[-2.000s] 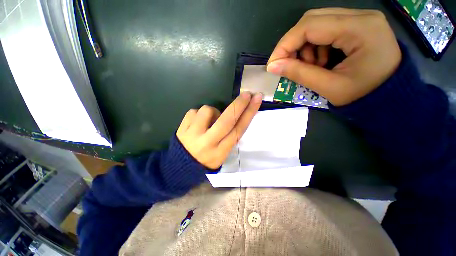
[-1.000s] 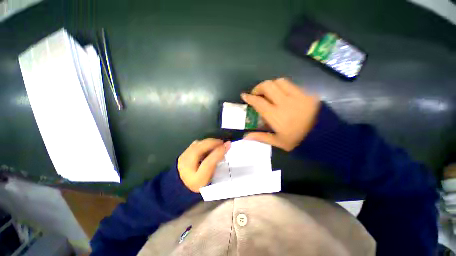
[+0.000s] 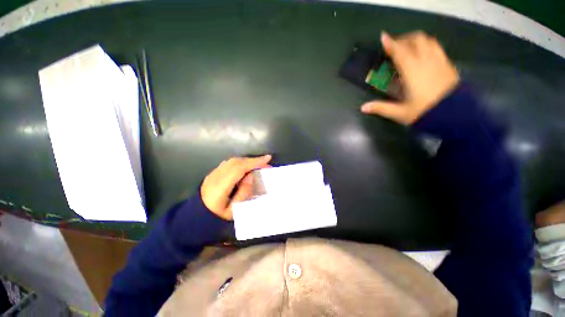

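Observation:
A white backing sheet (image 3: 291,201), creased with a folded flap, lies near my body. My left hand (image 3: 234,186) holds its left edge between thumb and fingers; a grey patch shows beside the fingertips. A black handheld unit (image 3: 359,67) with a green circuit board lies at the upper right, tilted. My right hand (image 3: 414,77) is over its right end, slightly blurred, with thumb and index finger spread on either side of it. The hand hides the unit's far part. No pad shows on the visible part. The other unit is not visible.
A thick stack of white sheets (image 3: 93,139) lies at the left, with thin metallic tweezers (image 3: 148,93) beside it. A brown cardboard box (image 3: 93,263) is below the bench edge. A pale edge strip (image 3: 489,31) curves along the far side. Another person's hand (image 3: 551,215) shows at the right rim.
My right hand has left the unit with the pad and moved up and right to the other unit. The padded unit is out of sight. My left hand keeps hold of the backing sheet.

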